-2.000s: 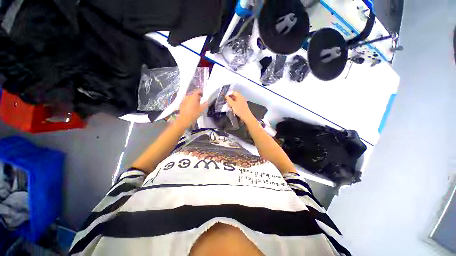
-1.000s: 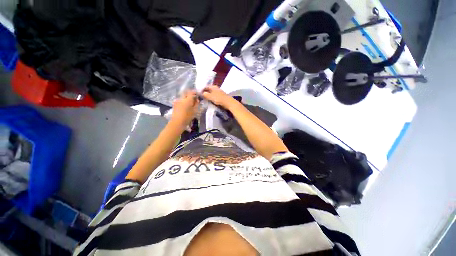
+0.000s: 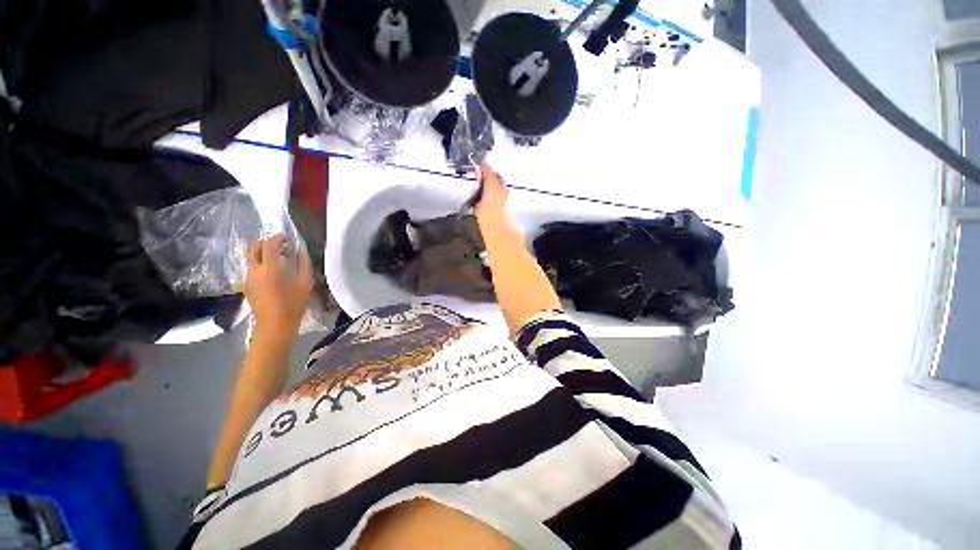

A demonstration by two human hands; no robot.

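Observation:
My left hand has its fingers closed on the near edge of a large clear polybag at the left tray. My right hand is stretched over the far rim of the right tray. A small dark piece shows at its fingers, which partly hide it. Its fingertips are at the lower end of a small clear bag with dark contents. Grey-brown cloth pieces and a small black clump lie in the right tray.
Black cut parts fill the tray's right end. Two round black plates overhang the table by the thread stand. Crumpled clear film lies near them. Black garments heap at left. Red crate and blue crate stand below.
My hands were together at the polybag's edge a second ago. My right hand has moved away to the far side of the tray. My left hand has stayed at the bag. The view has turned right.

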